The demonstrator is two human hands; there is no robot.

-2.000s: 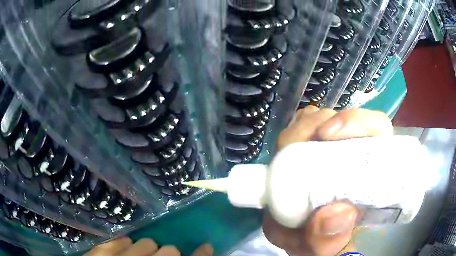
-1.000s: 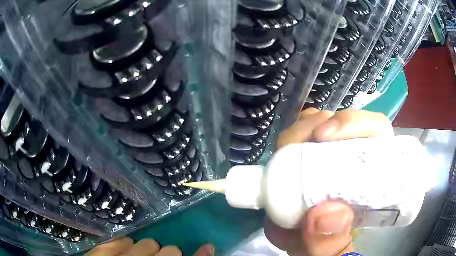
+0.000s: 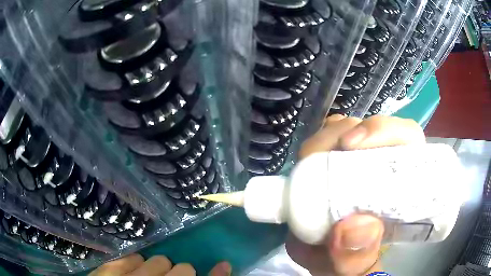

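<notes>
My right hand [image 3: 358, 240] grips a white glue bottle [image 3: 387, 188], held nearly level. Its pale-yellow needle tip [image 3: 223, 198] points left at the lowest black part [image 3: 195, 200] of the centre-left row; whether it touches is unclear. Glossy black round parts [image 3: 164, 113] overlap in long rows in a clear plastic blister tray [image 3: 229, 108]. Parts in the lower-left rows bear white glue marks [image 3: 71, 199]. My left hand [image 3: 151, 267] is cut off by the bottom edge; only fingers show at the tray's near edge, so its hold cannot be told.
A green mat [image 3: 215, 242] lies under the tray and shows again at the right. A dark red surface [image 3: 463, 97] is at the right. Part of a green board [image 3: 471, 29] shows at the upper right. A grey ribbed thing [image 3: 482, 237] is at the lower right edge.
The tray and its parts have shifted slightly in view. The bottle stays almost in place, its tip by the same lowest part. A small white spot now shows at the tip.
</notes>
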